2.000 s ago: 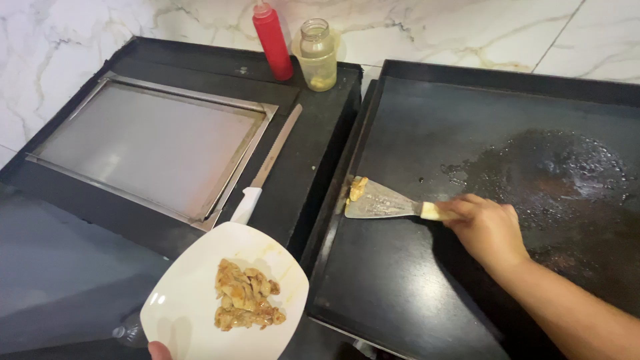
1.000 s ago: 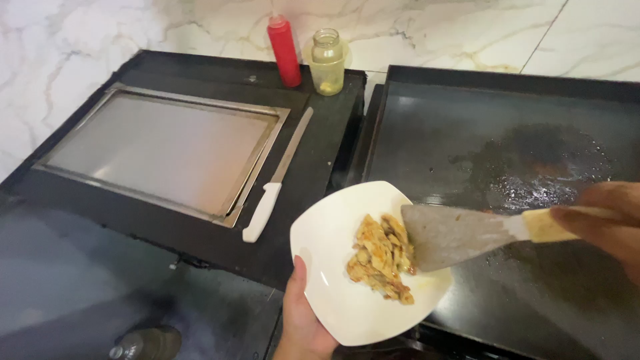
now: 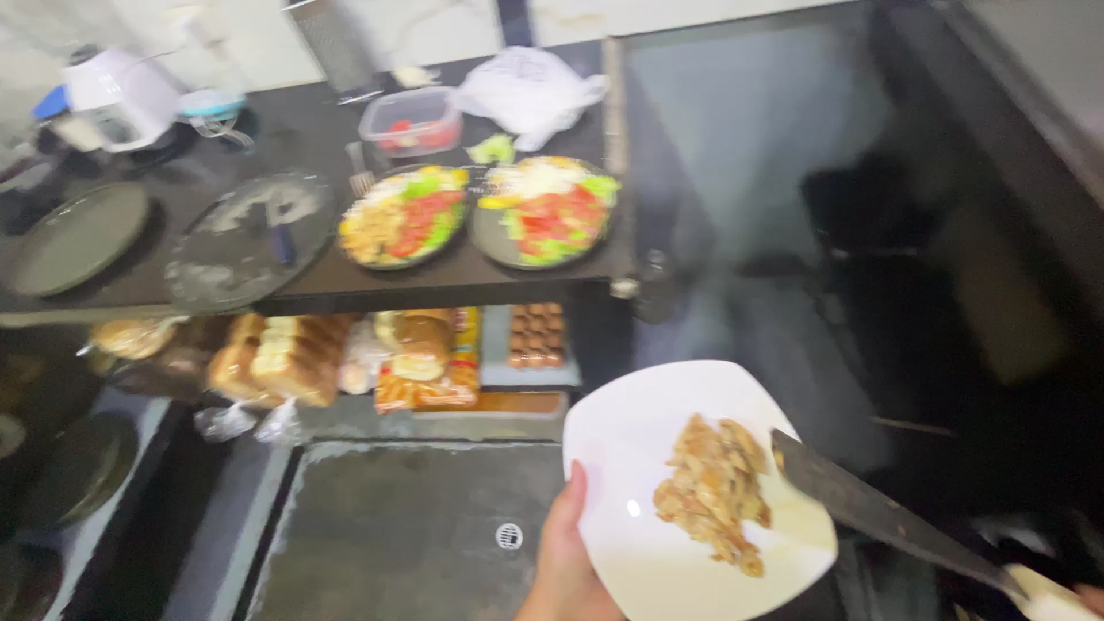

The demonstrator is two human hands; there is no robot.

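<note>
My left hand (image 3: 569, 552) grips the left edge of a white square plate (image 3: 630, 535), thumb on the rim. Browned cooked meat pieces (image 3: 711, 492) lie on the plate. At the lower right corner my right hand (image 3: 1088, 597), mostly cut off by the frame, holds the pale handle of a metal spatula (image 3: 897, 509). The blade's tip is over the plate's right edge, beside the meat. Farther off on the dark counter are a plate of salad with a pale chopped topping (image 3: 405, 216) and a second plate with tomato, lettuce and white shreds (image 3: 548, 211).
The counter (image 3: 319, 289) also bears a glass plate with a knife (image 3: 250, 241), an empty dark plate (image 3: 82, 237), a plastic tub (image 3: 412, 121), a white plastic bag (image 3: 526, 90) and a box grater (image 3: 332, 47). Sliced bread (image 3: 289, 358) and eggs (image 3: 536, 335) sit on the shelf below.
The view has swung from the griddle to the counter with salads. The spatula went from the griddle to the plate, and stays at its right edge. My left hand still holds the plate.
</note>
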